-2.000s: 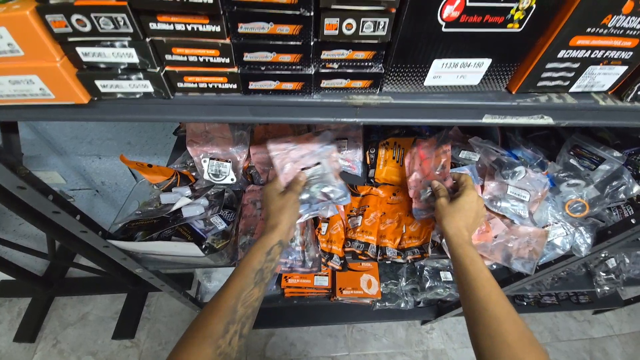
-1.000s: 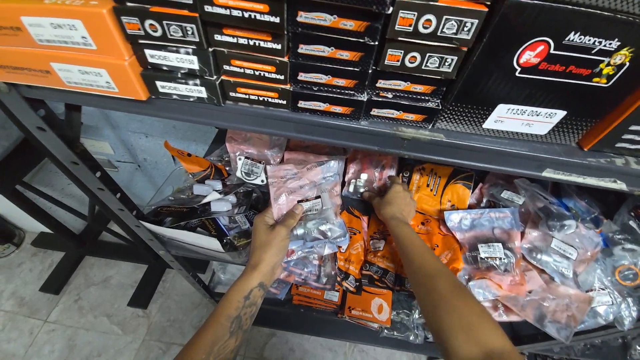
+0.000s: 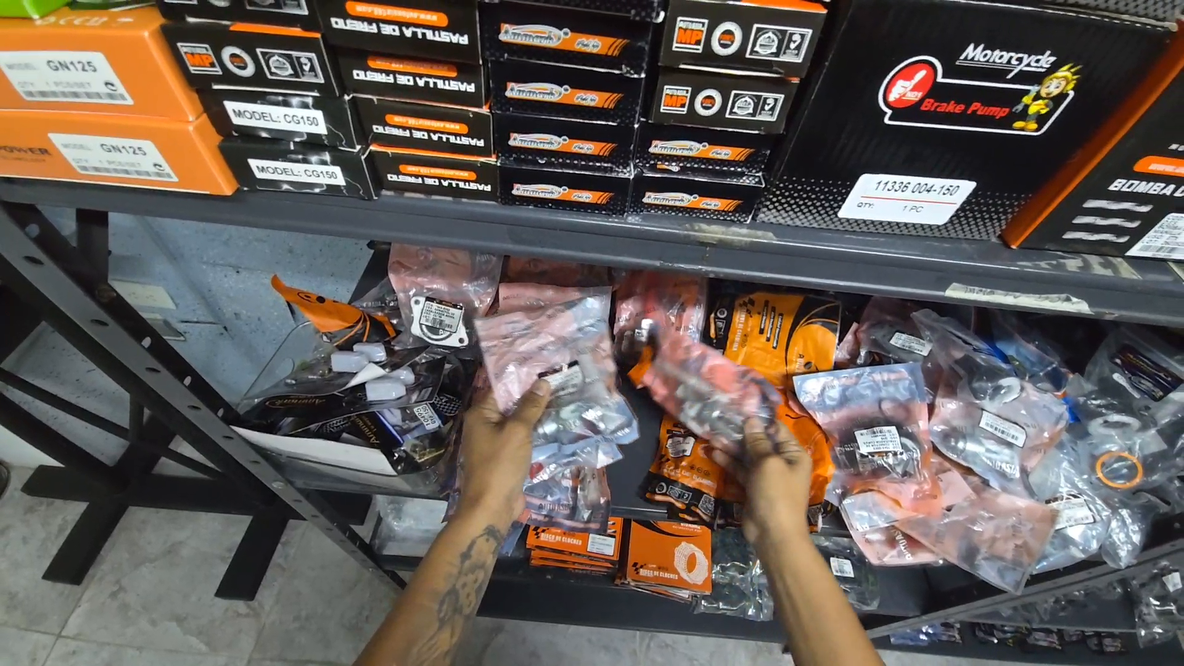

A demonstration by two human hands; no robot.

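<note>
Over the middle of the lower shelf, my left hand point(image 3: 504, 439) grips clear and pink plastic bags of metal parts point(image 3: 564, 370), its thumb on top near a label. My right hand point(image 3: 763, 462) holds a pink-tinted plastic bag point(image 3: 708, 384) with a metal part inside, slightly blurred. Under and behind my right hand lie orange packets point(image 3: 689, 462), some bearing printed pictures. Between the two hands a strip of dark shelf surface point(image 3: 638, 458) shows. A bag with a flat metal flange or gasket point(image 3: 437, 321) stands behind my left hand.
Boxes of brake parts point(image 3: 564, 143) and a large brake pump box point(image 3: 934, 120) fill the upper shelf, whose metal edge point(image 3: 592, 217) crosses above my hands. More bagged parts point(image 3: 999, 425) are heaped at right. An open bin point(image 3: 324, 453) stands left. Flat orange packs point(image 3: 668, 555) lie lower down.
My right hand has drawn back from the rear of the shelf toward me, now with a pink-tinted bag in it. My left hand still holds its bags. The view has shifted since two seconds ago.
</note>
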